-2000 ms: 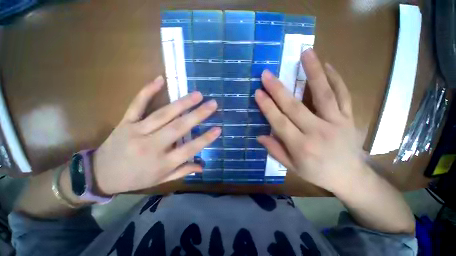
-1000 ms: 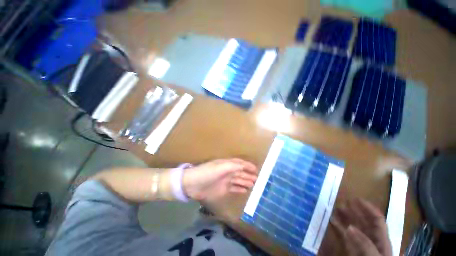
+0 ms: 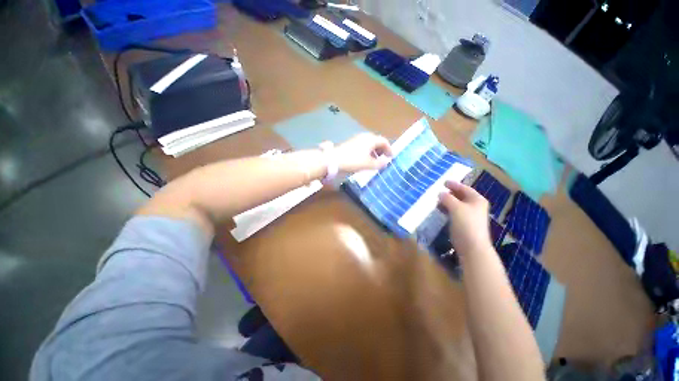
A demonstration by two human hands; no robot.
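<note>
The blue solar cell sheet (image 3: 409,182) with pale grid lines is at the far side of the table, slightly bent, with a white strip along each side edge. My left hand (image 3: 365,154) holds its left edge and my right hand (image 3: 461,202) holds its right edge. The sheet lies over or just above the finished sheet stack (image 3: 357,195); whether they touch is unclear. My fingers partly cover the white strips.
White strips (image 3: 272,210) lie left on the brown table (image 3: 327,279). A dark box (image 3: 190,97) with cables stands far left. Navy string stacks (image 3: 527,223) are right of the sheet. Teal sheets (image 3: 521,145), a blue crate (image 3: 149,24) and a black fan (image 3: 614,126) are farther back.
The sheet has moved from in front of me to the far side, and both hands now hold its edges. The view has turned and shows more of the table's far end.
</note>
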